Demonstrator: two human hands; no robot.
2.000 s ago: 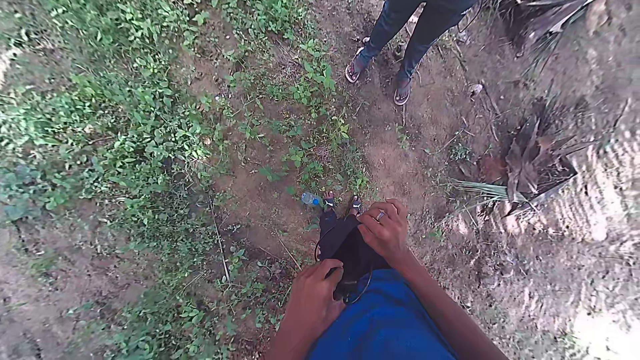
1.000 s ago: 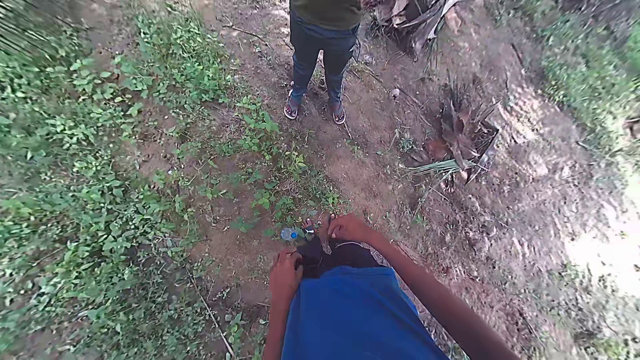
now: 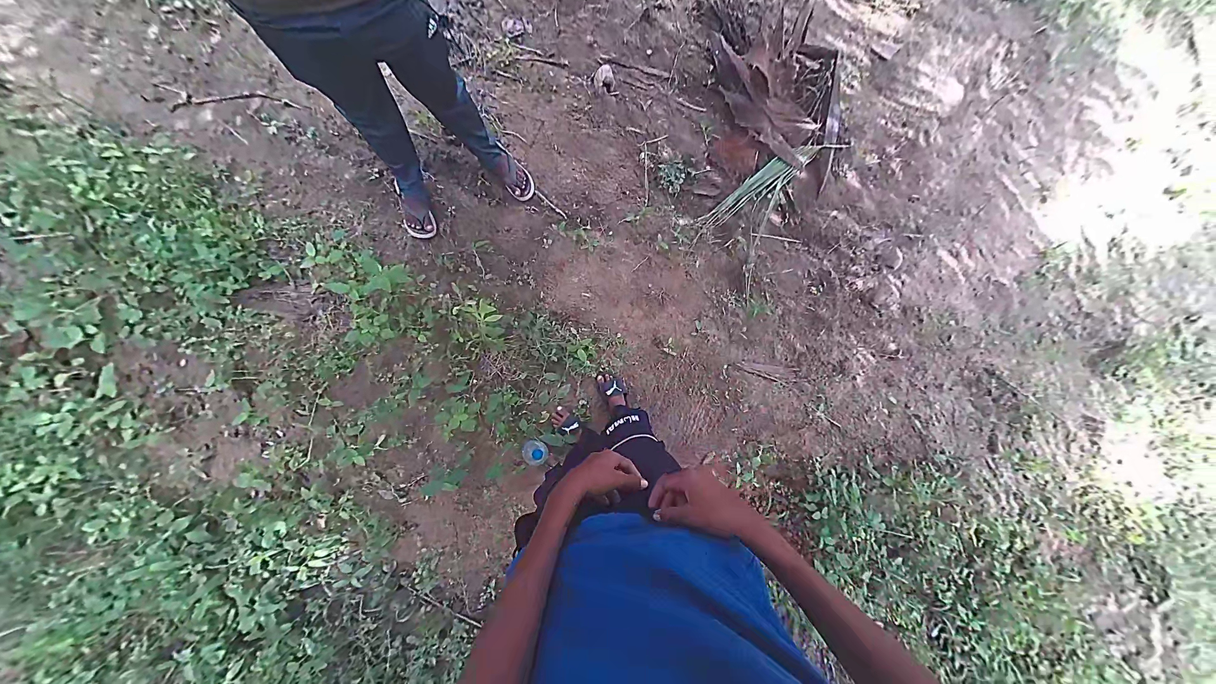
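Note:
Both hands are close together at my waist, over dark trousers (image 3: 646,456) and just beyond the lower edge of a blue shirt (image 3: 655,598). My left hand (image 3: 606,477) has its fingers curled near the trouser front. Facing it, my right hand (image 3: 693,499) is also curled, its fingertips by the shirt's edge. Whether either hand pinches the cloth cannot be made out. My sandalled feet (image 3: 613,388) show beyond the trouser legs. A clear plastic bottle with a blue cap (image 3: 535,453) stands on the ground left of the trousers.
Another person in dark trousers (image 3: 361,85) and flip-flops stands at the upper left. Dry brown plant husks (image 3: 769,104) and cut green leaves (image 3: 760,190) lie at the upper right. Low weeds (image 3: 142,285) cover the left side, and a thin stick (image 3: 237,98) lies behind the person.
The hands held dark cloth raised at the waist two seconds ago; now they are curled near each other over the trousers. The view has shifted, and the other person appears farther left.

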